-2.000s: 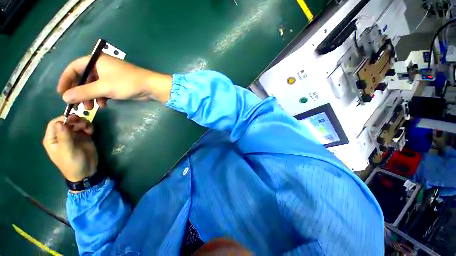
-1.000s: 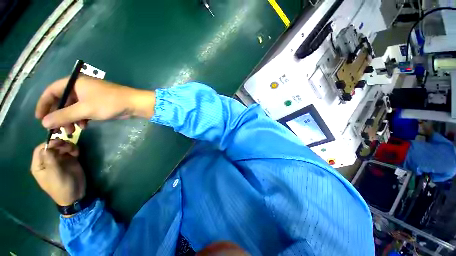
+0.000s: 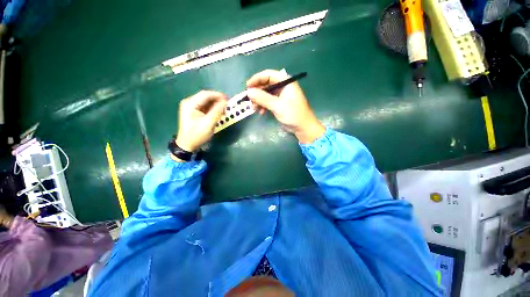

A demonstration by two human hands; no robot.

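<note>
A white carrier strip (image 3: 234, 118) with rows of dark dots is held between my two hands above the green bench. My left hand (image 3: 197, 120) pinches the strip's left end. My right hand (image 3: 285, 105) holds slim black tweezers (image 3: 287, 82), with the tip pointing down-left over the strip. The right fingers are also close to the strip; whether they grip it too is unclear. The exact contact of the tip with a dot is too small to tell.
A long pale rail (image 3: 247, 42) lies beyond my hands. An orange electric screwdriver (image 3: 415, 35) and a pale-yellow block (image 3: 455, 43) are at the upper right. A white machine (image 3: 462, 188) stands at the lower right. A white power strip (image 3: 49, 183) and a person's pink sleeve (image 3: 52, 255) are at left.
The view has swung, so the hands now appear near the middle and the screwdriver shows. More of the dotted strip is visible between the hands. Both hands still hold their things.
</note>
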